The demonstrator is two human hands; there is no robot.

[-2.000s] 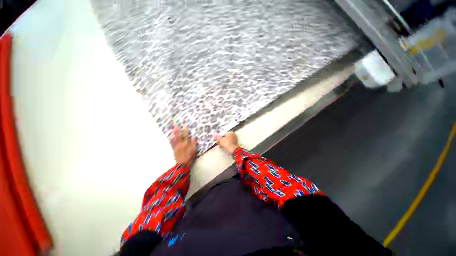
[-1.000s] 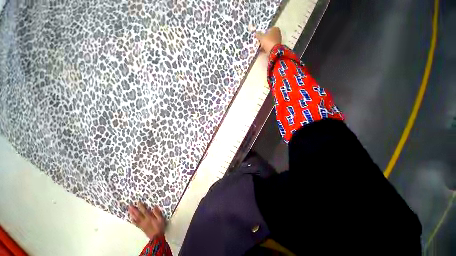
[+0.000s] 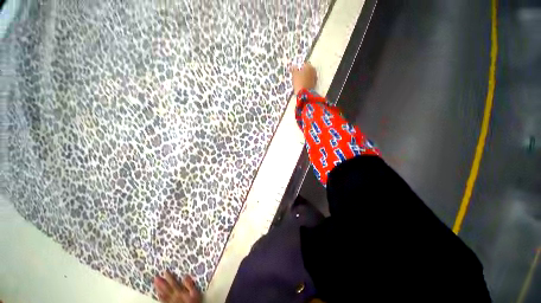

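The leopard-print fabric [image 3: 154, 130] lies over the pale table, its side edge running along the table's border and its end crossing at lower left. My left hand [image 3: 177, 289] rests on the fabric's near corner, fingers apart, cut off by the bottom edge of the picture. My right hand [image 3: 304, 77] is farther up at the side edge, fingers bent onto the fabric's edge; whether it pinches the cloth is not clear.
The pale table border [image 3: 261, 198] runs between the fabric and the table's dark edge. Bare pale tabletop [image 3: 53, 266] shows at lower left. A grey floor [image 3: 415, 106] with a yellow line [image 3: 483, 127] lies to the right.
The view first turned, and the spreading machine and most of the red fabric left it. My right hand moved away from my left along the side edge. Lately both hands sit slightly lower in view.
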